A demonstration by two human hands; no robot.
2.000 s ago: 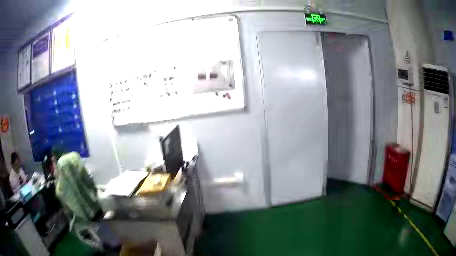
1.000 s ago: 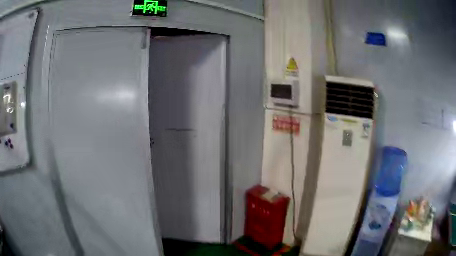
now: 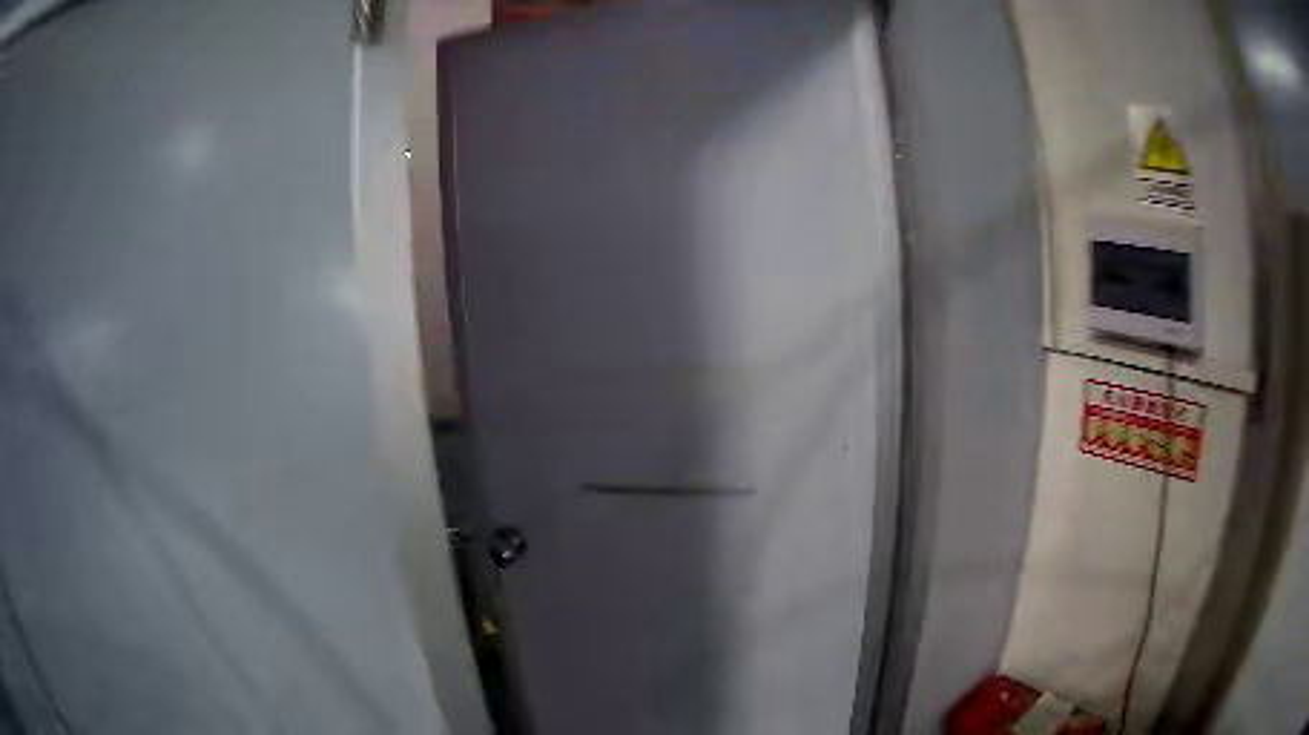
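Note:
A pale grey door [image 3: 775, 330] fills the middle of the head view. It has a round knob [image 3: 507, 546] near its left edge and a thin dark horizontal line across its face. A narrow gap shows between the door's left edge and the frame, so the door is ajar. A second pale grey door panel [image 3: 216, 373] stands to its left. Neither my left hand nor my right hand is in the picture.
On the right, a cream column [image 3: 1098, 546] carries a breaker panel [image 3: 1143, 287], a yellow warning triangle [image 3: 1164, 150] and a red-and-white sign [image 3: 1143, 428], with a cable hanging down. A red box [image 3: 993, 709] is cut off at the bottom edge.
The view has turned right and come close to the door, which now looks much larger. The whiteboard, desk, air conditioner and water dispenser have left the picture. A gap shows at the door's left edge.

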